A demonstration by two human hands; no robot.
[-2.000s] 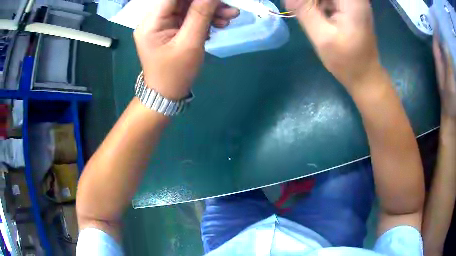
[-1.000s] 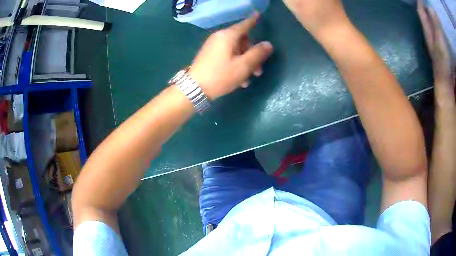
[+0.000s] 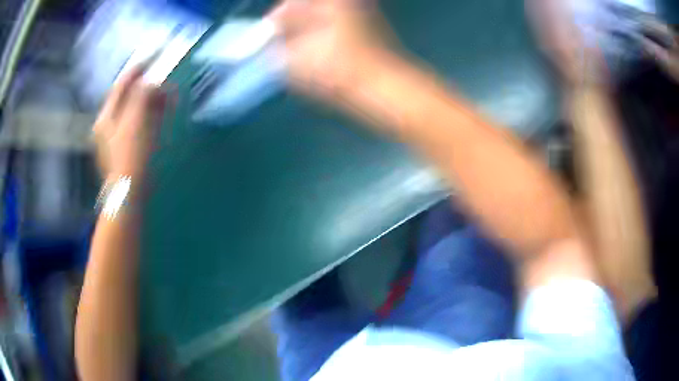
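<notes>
The frame is strongly blurred. The translucent grey-white plastic housing point(image 3: 242, 85) is at the upper left of the green bench, its dark fan end towards the left. My right hand point(image 3: 320, 45) is at the housing's right end; its fingers are smeared, so a grip cannot be told. My left hand point(image 3: 128, 123), with a metal watch on the wrist, is further left, its fingertips at the lower edge of a white flat thing point(image 3: 175, 56), perhaps paper or a carton. Whether it grips this is hidden by blur.
The green bench top point(image 3: 223, 201) has a pale edge running up to the right. Another person's forearm point(image 3: 614, 186) and hands are at the right, by a blurred pale object point(image 3: 614, 22). Blurred blue shelving point(image 3: 52, 253) stands at the left.
The view has turned. My left hand has left the housing and moved left to the white flat thing. My right hand now appears further left, at the housing's end.
</notes>
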